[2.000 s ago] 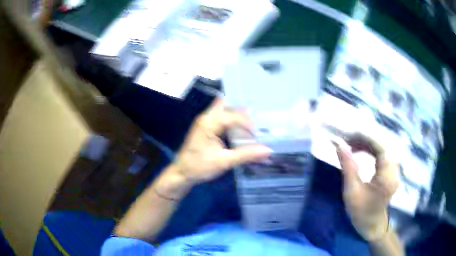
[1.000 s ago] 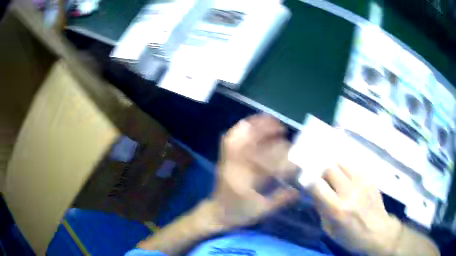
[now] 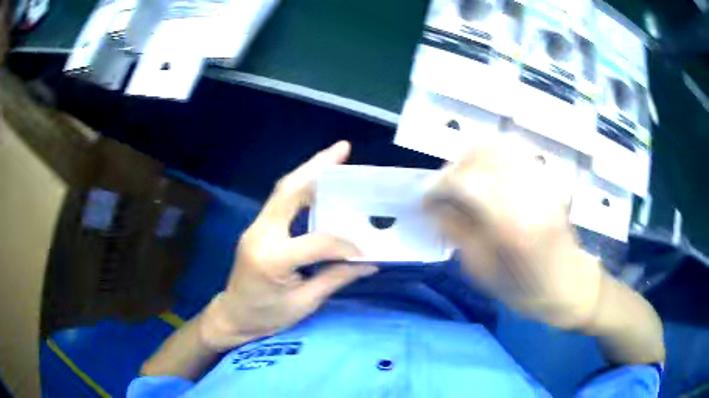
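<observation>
A white retail box [image 3: 365, 204] is held above my lap, its plain white end with a dark half-round hole facing me. My left hand [image 3: 291, 249] grips the box at its left side, with the thumb along the lower edge. My right hand [image 3: 505, 229] is blurred at the box's right end, its fingers touching or very near the edge. Whether it grips the box cannot be told. The rest of the box is hidden behind its white end.
Several printed retail boxes [image 3: 536, 70] lie side by side on the dark green bench [image 3: 342, 54] at right. A stack of flat white boxes [image 3: 167, 66] overhangs the bench edge at left. Brown cartons [image 3: 27, 233] stand at left, one [image 3: 117, 256] on the blue floor.
My hands have come to a white box now held end-on above my lap. The small white piece at my right hand no longer shows there. The view has shifted right.
</observation>
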